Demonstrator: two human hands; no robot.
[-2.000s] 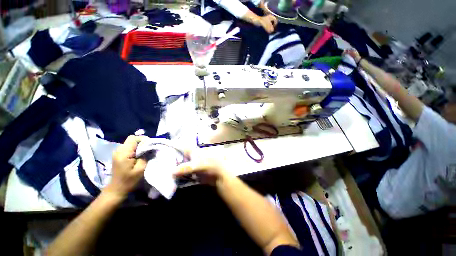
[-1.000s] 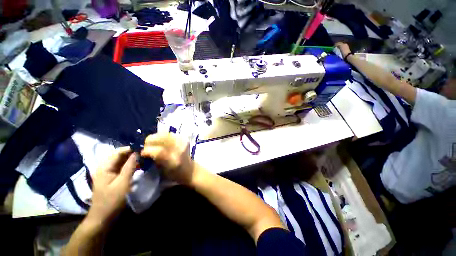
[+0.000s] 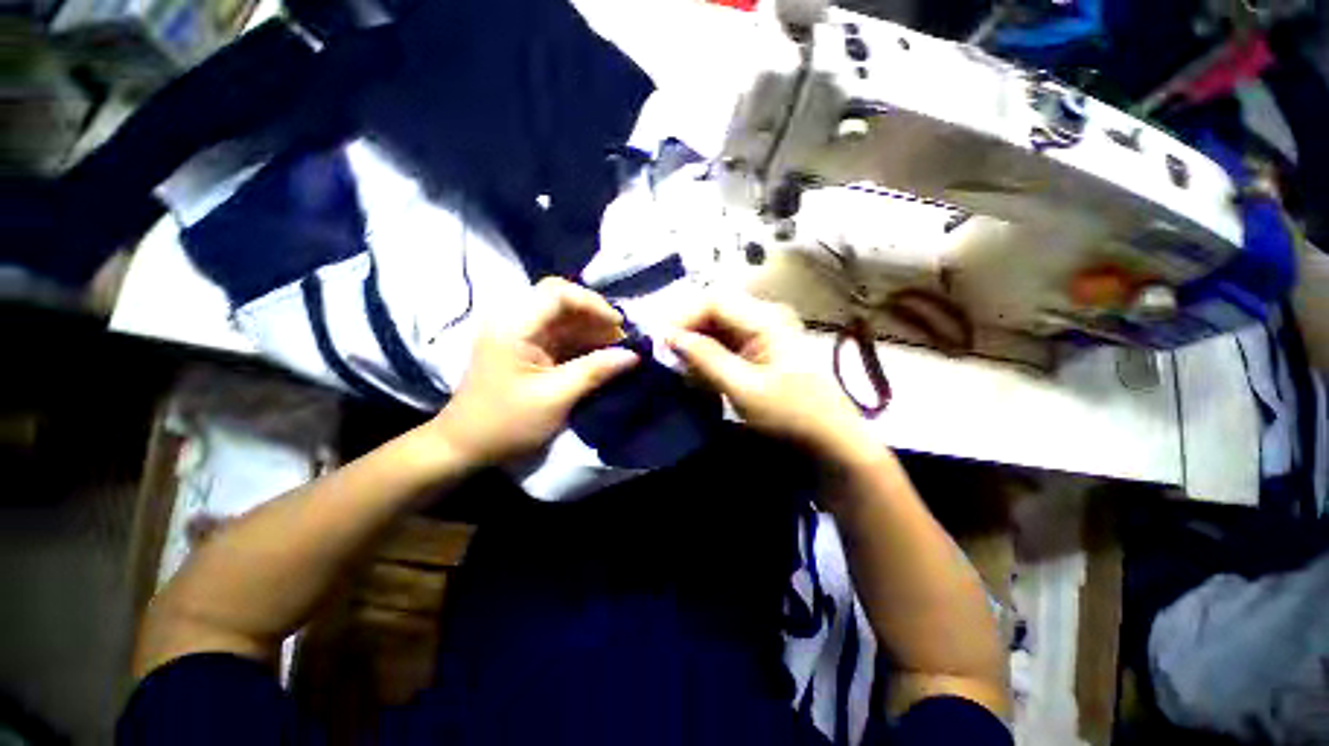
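Note:
My left hand (image 3: 547, 372) and my right hand (image 3: 736, 364) meet in front of the sewing machine (image 3: 1006, 146). Both pinch the edge of a small navy piece (image 3: 641, 415) between thumb and fingers. White cloth shows under it. The large navy garment body (image 3: 481, 110) lies left of the machine head, with white and navy striped cloth (image 3: 343, 321) below it. Scissors with dark red handles (image 3: 863, 372) lie under the machine arm. The exact edge between my fingertips is too blurred to tell.
The white table's front edge (image 3: 1079, 452) runs below the machine. Striped cloth (image 3: 826, 627) hangs in a compartment below, right of my lap. A wooden compartment (image 3: 161, 496) is at the lower left. A person's pale sleeve (image 3: 1239, 641) shows at the right edge.
The view has tilted down and turned, so the machine appears higher and further right. My hands have moved slightly apart, and the navy piece now spreads below them. The red tray has mostly left view.

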